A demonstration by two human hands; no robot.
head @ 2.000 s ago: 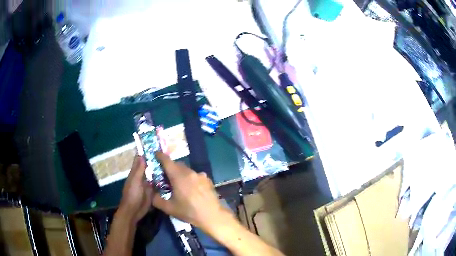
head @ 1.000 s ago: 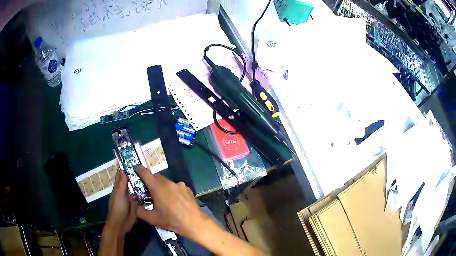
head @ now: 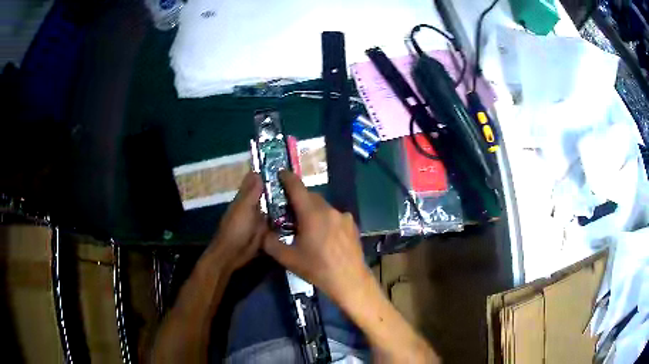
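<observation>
The long narrow housing (head: 306, 313) runs from my lap up over the table edge, open side up. The green circuit board (head: 272, 158) shows in its far end. My left hand (head: 238, 224) grips the housing from the left side. My right hand (head: 320, 238) is on its right side, with fingers on the board area and thumb near the housing's edge. The fingers hide the part between them. A small red piece (head: 292, 158) shows beside the housing's right edge.
A long black cover (head: 338, 135) lies right of the housing. Beyond it are a blue-and-white block (head: 364, 136), a red card in a plastic bag (head: 427, 169), the electric screwdriver (head: 445, 99) and a yellow-black hand screwdriver (head: 484, 124). A label strip (head: 213, 182) lies under the work. Cardboard (head: 555, 316) stands lower right.
The whole view has shifted, so the bench items appear further right and higher. Both hands remain on the housing in much the same hold.
</observation>
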